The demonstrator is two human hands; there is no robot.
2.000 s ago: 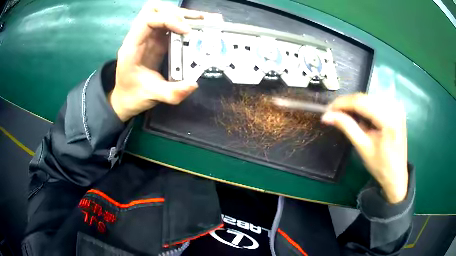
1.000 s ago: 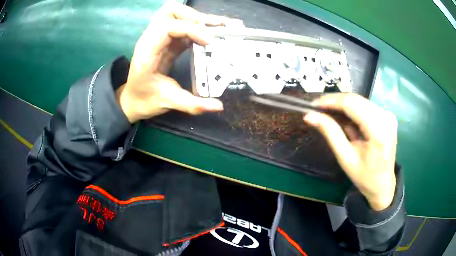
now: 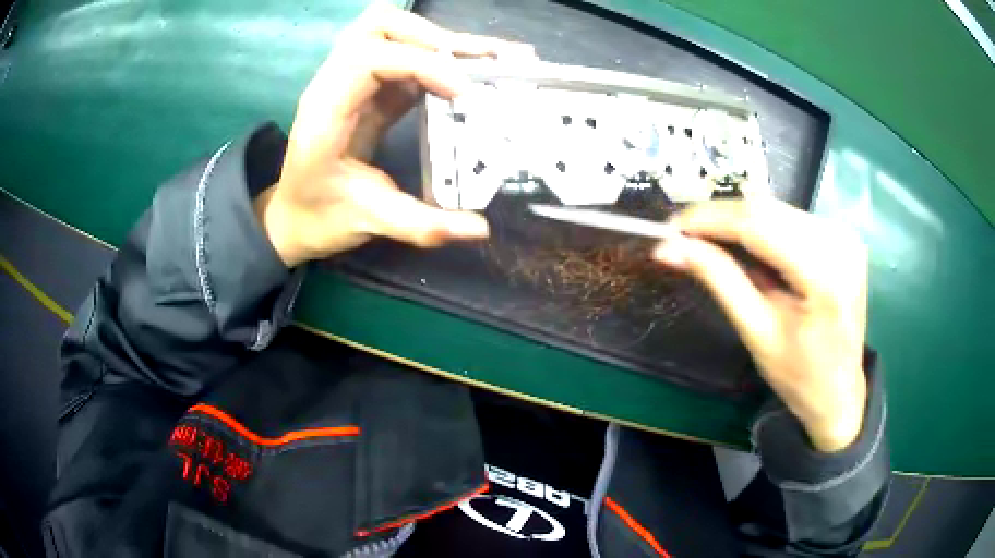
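Note:
My left hand (image 3: 355, 153) grips the left end of the plate assembly (image 3: 584, 136) and holds it over the black tray. The plate is silver-white, with small dark holes and blunt lobes along its near edge; glare washes out its left part. My right hand (image 3: 769, 300) holds bright tweezers (image 3: 611, 221) like a pen. The tips point left, just below the plate's left notch; whether they touch it or hold a piece cannot be told. A loose heap of thin copper-coloured pins (image 3: 600, 273) lies in the tray below, partly behind the right hand.
The black parts tray (image 3: 491, 326) has a raised rim and lies on the glossy green bench (image 3: 131, 120). Dark sleeves cover both forearms. The bench's near edge curves in front of my jacket, with grey floor and a yellow line at the left.
The plate and my left hand have moved slightly right from two seconds ago. The tweezers and right hand have moved left, and the tips are now by the left notch instead of over the pin heap.

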